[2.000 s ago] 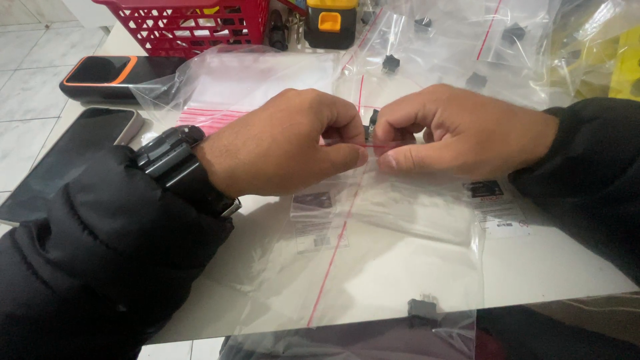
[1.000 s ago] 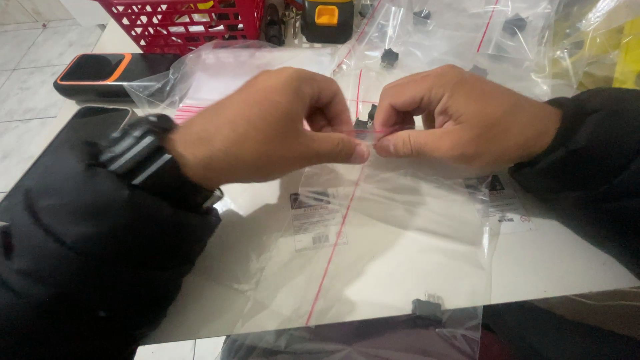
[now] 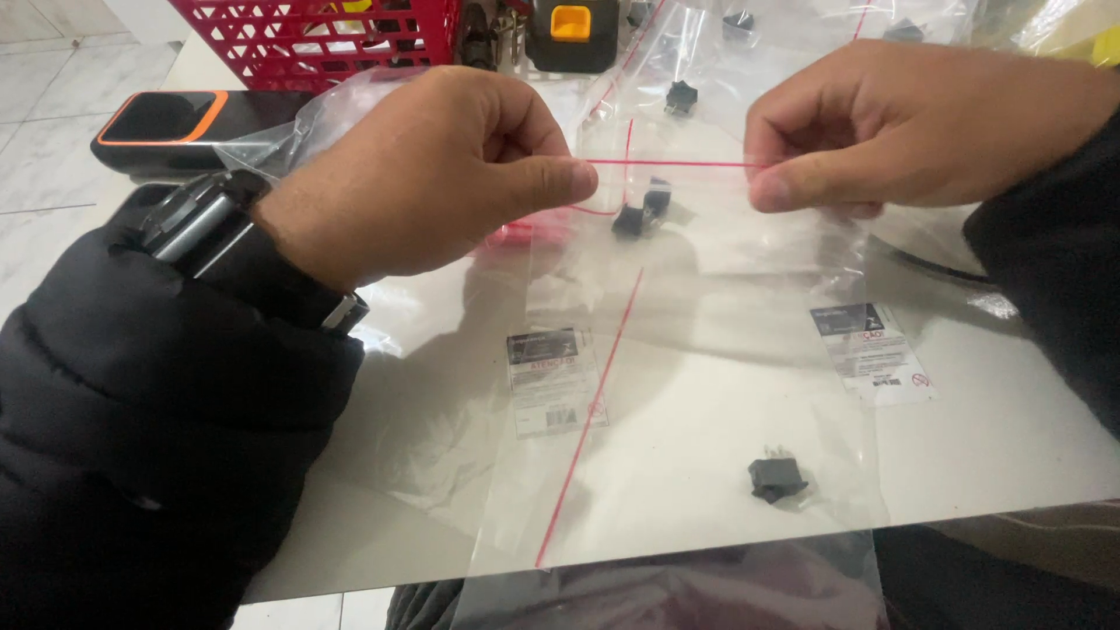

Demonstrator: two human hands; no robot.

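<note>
Between my two hands a clear plastic zip bag (image 3: pixel 717 254) is stretched by its pink zip line. My left hand (image 3: pixel 455 175) pinches the line's left end between thumb and finger; my right hand (image 3: pixel 840 131) pinches the right end. Two small black rocker switches (image 3: pixel 643 208) show just below the line. Another black switch with metal pins (image 3: pixel 776 477) lies near the table's front edge, under or in clear plastic. Printed labels (image 3: pixel 557 382) show at the left and right, the left one seen through plastic.
A red plastic basket (image 3: pixel 324 39) and a black and yellow tool battery (image 3: pixel 570 35) stand at the back. A black device with an orange rim (image 3: pixel 162 118) lies at the left. More clear bags with black switches (image 3: pixel 681 98) lie behind my hands. The table's front edge (image 3: pixel 394 584) shows below.
My hands were close together on the zip line; they are now wide apart, with the line drawn straight between them. The two switches below it are now in plainer sight.
</note>
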